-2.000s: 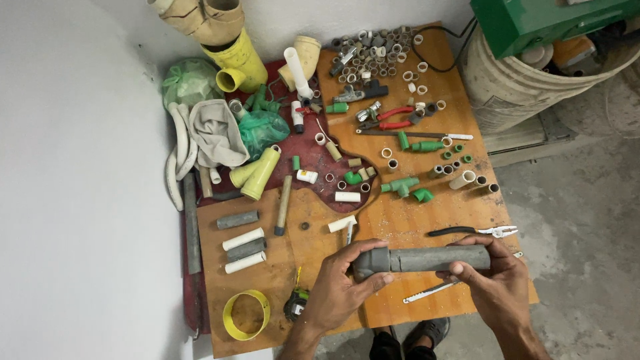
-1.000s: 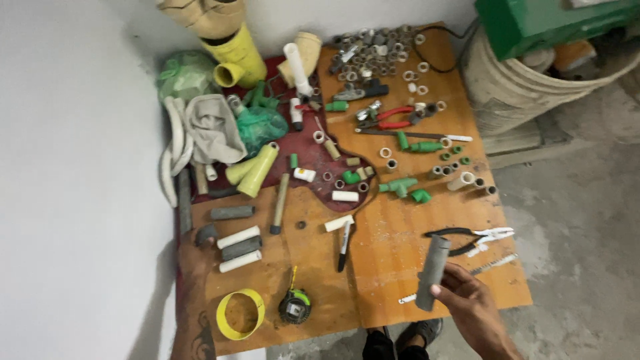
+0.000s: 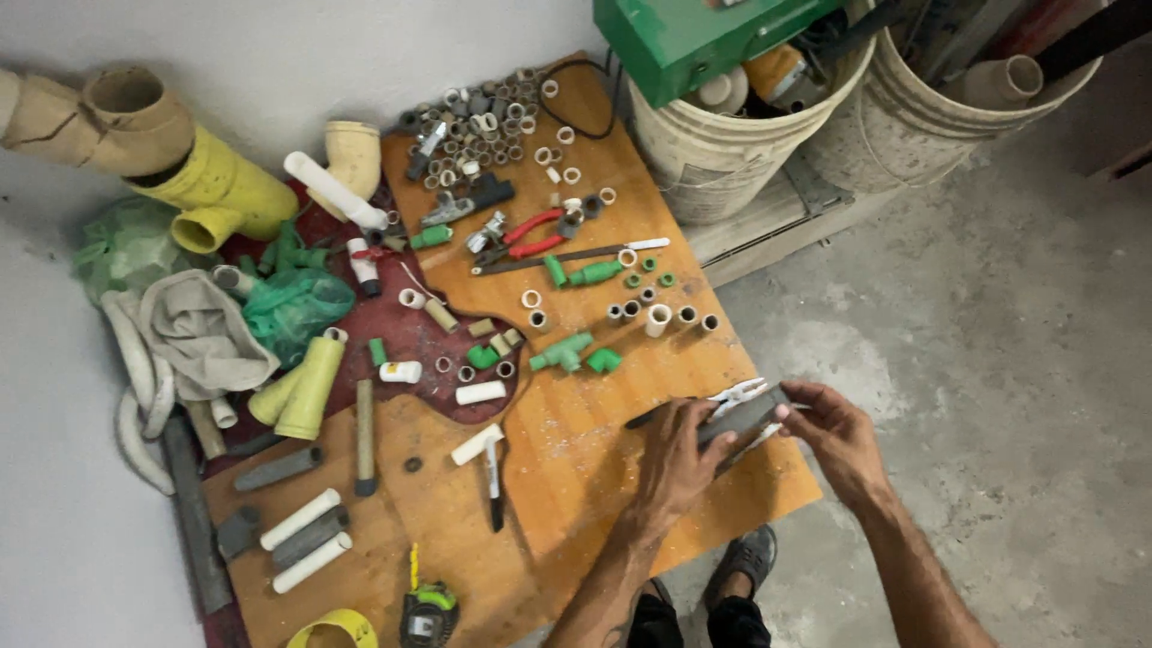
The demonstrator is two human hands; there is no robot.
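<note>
A grey plastic pipe piece (image 3: 751,414) is held between my hands above the right part of the wooden board. My left hand (image 3: 679,450) grips its left end, thumb on the near side. At the pipe's right end, the fingers of my right hand (image 3: 823,423) touch it. Beneath the pipe lie pliers (image 3: 742,392), partly hidden by it and by my left hand. A grey elbow fitting (image 3: 238,533) rests at the board's left edge, beside white pipe pieces (image 3: 301,519) and a dark grey one (image 3: 310,537).
Green fittings (image 3: 562,353), upright short pipe pieces (image 3: 658,319) and red-handled pliers (image 3: 535,232) lie farther back. A marker (image 3: 494,486) and tape measure (image 3: 429,616) are nearer. Buckets (image 3: 738,162) stand at the back right. A yellow ring (image 3: 346,625) sits at the near left.
The grey elbow fitting was on the pipe in my hands two seconds ago; it now lies at the left. My left hand has come back from the left onto the pipe. The view has shifted.
</note>
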